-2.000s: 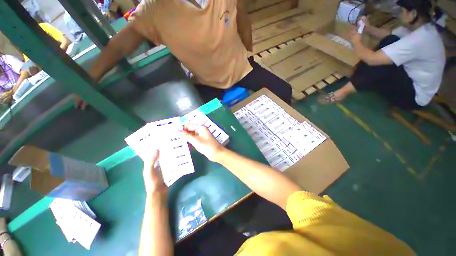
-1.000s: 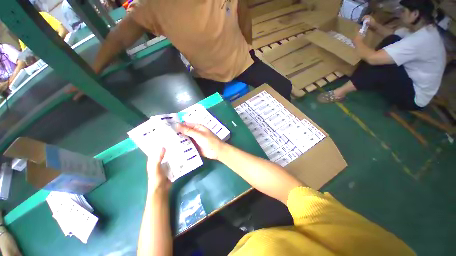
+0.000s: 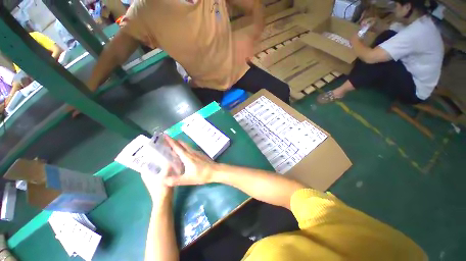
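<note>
A bundle of white printed leaflets [image 3: 140, 154] is held above the bench, blurred at its right part. My left hand [image 3: 157, 182] grips it from below and its near side. My right hand [image 3: 190, 164] closes on its right side, fingers partly hidden by blur. A squared leaflet stack [image 3: 207, 136] lies on the green bench [image 3: 127, 204] just beyond my right hand. A looser leaflet pile [image 3: 75, 233] lies at the bench's left, in front of an open small carton [image 3: 71, 188]. A shiny bluish clear patch [image 3: 195, 224] lies at the bench's front edge.
A packed shipping carton [image 3: 319, 165] stands at the bench's right end, filled with white labelled faces. A green metal post [image 3: 66, 76] slants over the dark belt [image 3: 158, 97]. A person in orange [image 3: 194, 46] is opposite; one in white [image 3: 409, 56] sits low at right.
The leaflets were spread flat and are now gathered closer together between my hands. My right hand has come nearer to my left. The squared stack is more exposed. The orange-clad person's arm has moved into view.
</note>
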